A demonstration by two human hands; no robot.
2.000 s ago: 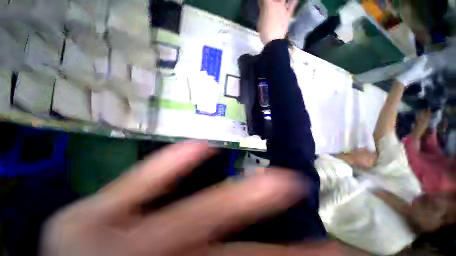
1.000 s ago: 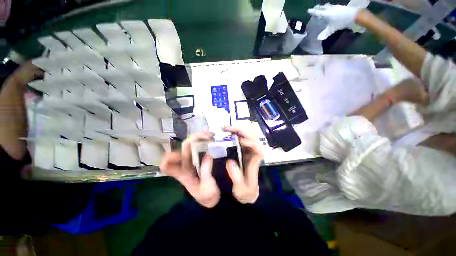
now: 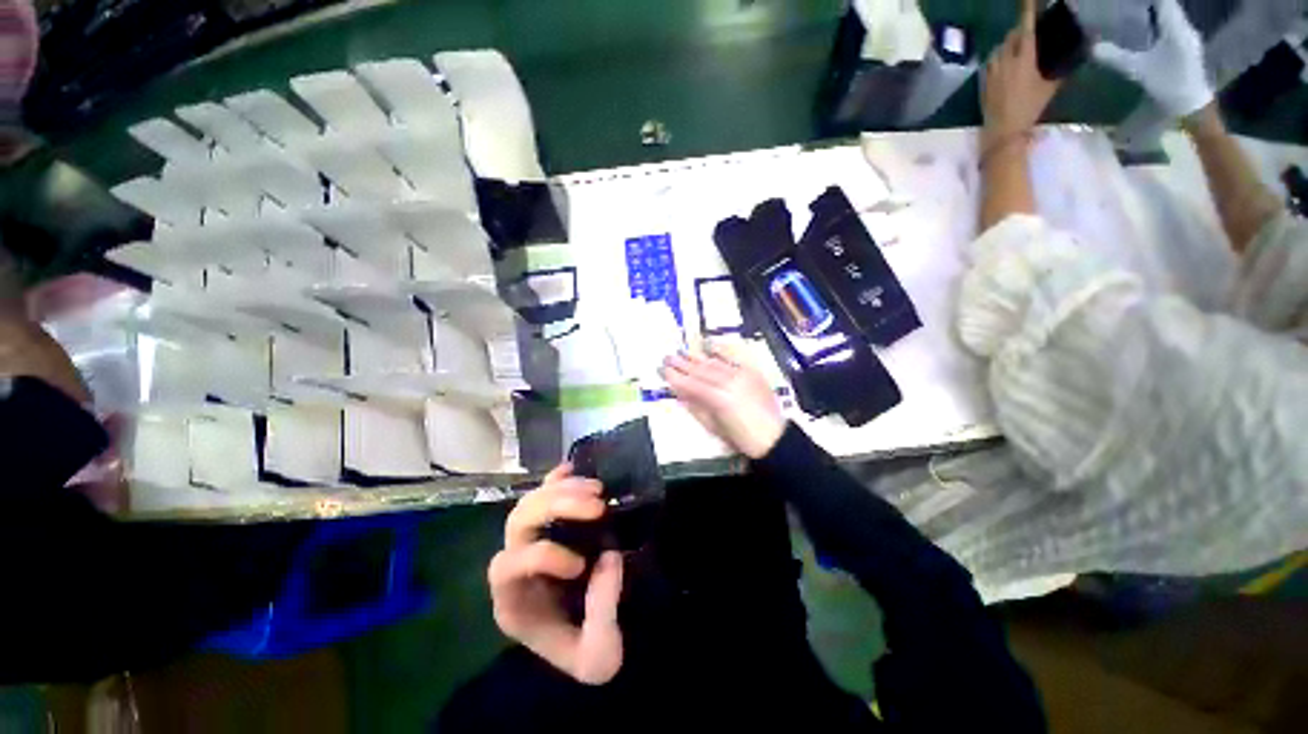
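Observation:
My left hand (image 3: pixel 557 581) holds a black folding carton (image 3: pixel 620 466) at the bench's front edge; its lower part blends into my dark clothing. My right hand (image 3: pixel 729 402) lies palm down on the bench covering, fingers extended, near small white cards (image 3: pixel 643 341). Whether a card is under its fingertips cannot be told. A black flat carton blank (image 3: pixel 806 318) with an oval product picture lies spread right of my right hand. Formed open boxes (image 3: pixel 344 359) with raised white lids stand in close rows at the left.
A person in white (image 3: pixel 1133 387) sits at the right, with one bare hand on a dark item and one white glove (image 3: pixel 1169 65). The green conveyor belt (image 3: pixel 689 86) runs beyond the bench. A blue stool (image 3: pixel 344 581) is below. Another person's arm is at far left.
My hands have parted: the left now holds the carton lower left, the right has moved onto the bench by the cards. The neighbour's bare arm has reached up toward the belt.

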